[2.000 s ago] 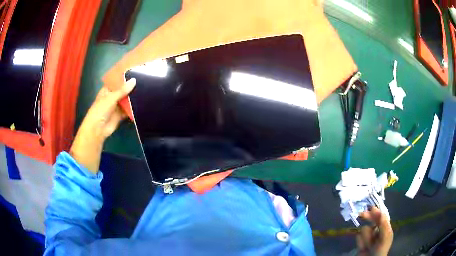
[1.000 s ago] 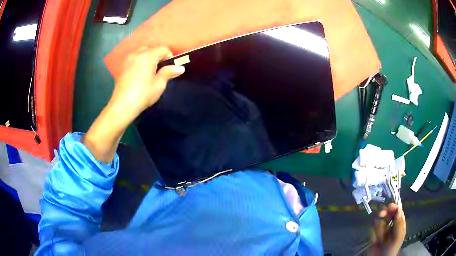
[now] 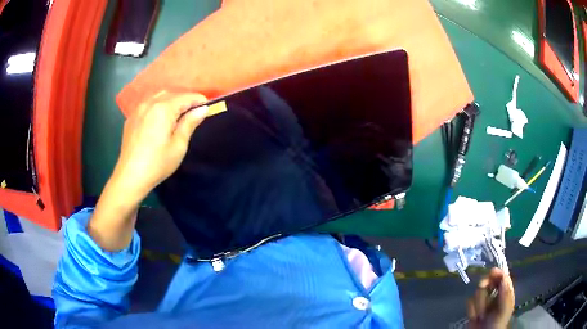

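Observation:
A glossy black LCD panel (image 3: pixel 309 141) lies in front of me, tilted, with a yellow tab on its far edge and a thin strip with wires along its near edge. My left hand (image 3: pixel 158 138) grips its far left edge beside the tab, thumb on the face; the fingers behind are hidden. The panel's near edge is against my blue smock. An orange foam sheet (image 3: pixel 335 35) lies under its far part. My right hand (image 3: pixel 492 299) holds a fanned bunch of white antenna cables with pads (image 3: pixel 473 228) by the leads, off the bench's near edge.
Orange foam trays with black panels stand at left (image 3: pixel 64 115) and far right (image 3: pixel 563 48). A dark phone-like device (image 3: pixel 132 29) lies at back left. Right of the panel lie a black air blow gun (image 3: pixel 462 144), white scraps (image 3: pixel 515 119), a small bottle (image 3: pixel 510 177) and a yellow pointed tool (image 3: pixel 534 182).
My left hand has moved from the panel's left corner to its far edge by the yellow tab. The panel now tilts toward me. The right hand still holds the white bunch.

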